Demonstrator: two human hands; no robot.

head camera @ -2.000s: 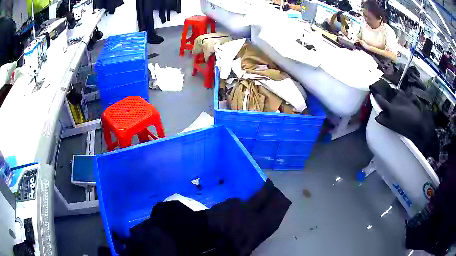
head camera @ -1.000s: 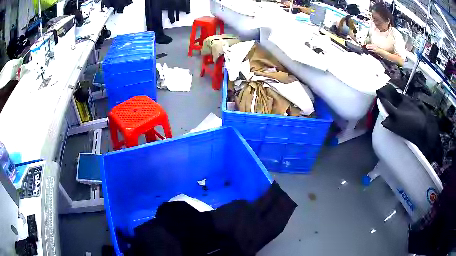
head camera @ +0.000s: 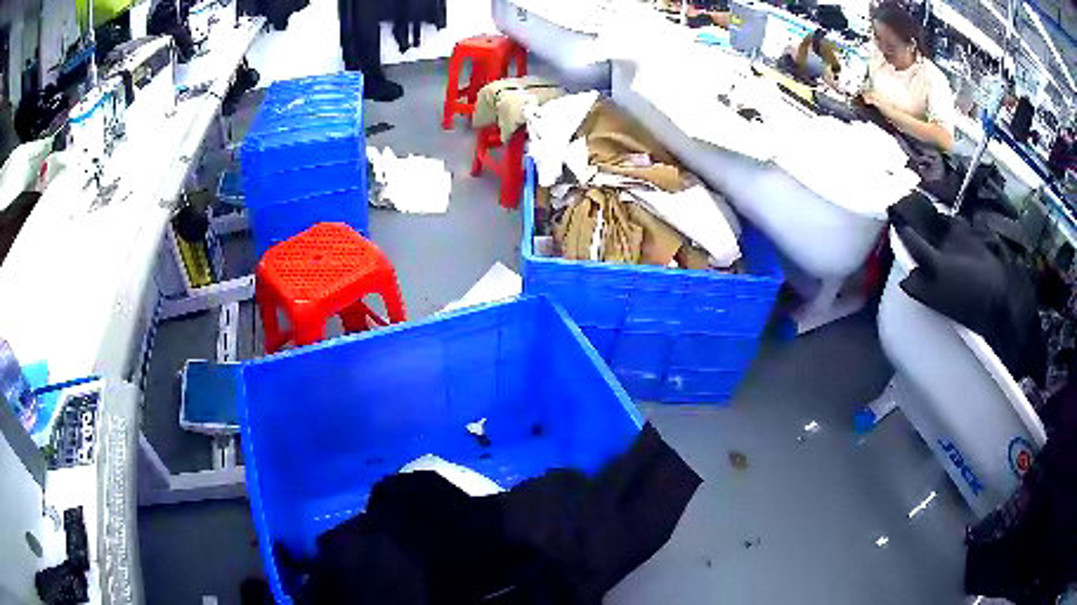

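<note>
Neither of my hands is in the picture. The nearest blue bin [head camera: 390, 390] stands open on the floor in front of me. Black cloth [head camera: 472, 538] lies heaped in its near part and hangs over its right rim. A white piece [head camera: 455, 475] shows behind the black cloth. A small white scrap [head camera: 477, 430] lies inside the bin. A second blue bin [head camera: 656, 331] stands behind it to the right, piled with tan and white cut pieces [head camera: 614, 207].
A red stool [head camera: 325, 272] stands behind the near bin, beside a blue crate [head camera: 305, 160]. A white machine table [head camera: 71, 284] runs along the left. A seated person [head camera: 909, 89] works at upper right. Dark cloth [head camera: 974, 278] drapes over the right table.
The view has swung slightly left since the first frame, so things sit a little further right. The seated person's arms and head have shifted slightly. The bins and cloth look unchanged.
</note>
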